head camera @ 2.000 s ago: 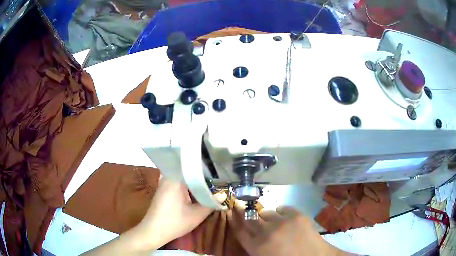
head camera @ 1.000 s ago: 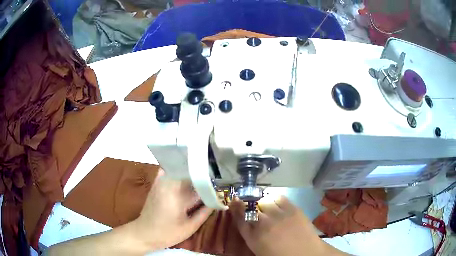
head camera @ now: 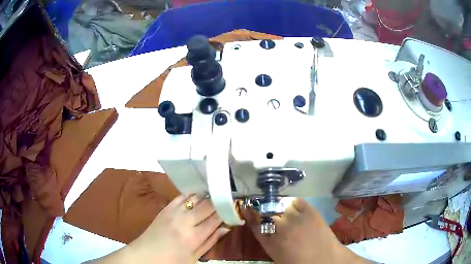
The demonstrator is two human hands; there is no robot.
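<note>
The rust-brown fabric piece [head camera: 235, 246] lies under both my hands at the needle of the white sewing machine head [head camera: 289, 129]. My left hand [head camera: 186, 224] lies flat on it, fingers spread a little, a ring on one finger. My right hand [head camera: 297, 232] presses on it from the right, its fingertips partly hidden behind the tension dial [head camera: 271, 206]. The needle area is mostly hidden by the curved white guard [head camera: 219, 180] and my fingers. Another flat brown piece [head camera: 116, 203] lies left of my left hand.
A large crumpled brown heap [head camera: 31, 118] fills the left side. Loose brown pieces [head camera: 369, 219] lie right of the needle area. The grey control panel [head camera: 403, 170] juts out at right. Red-handled snips [head camera: 448, 224] lie at the far right. A blue bin [head camera: 242, 23] stands behind.
My left hand has turned flatter, its fingers now extended and the ring showing. My right hand has shifted slightly right. The brown piece between my hands looks less gathered. The camera view has shifted slightly.
</note>
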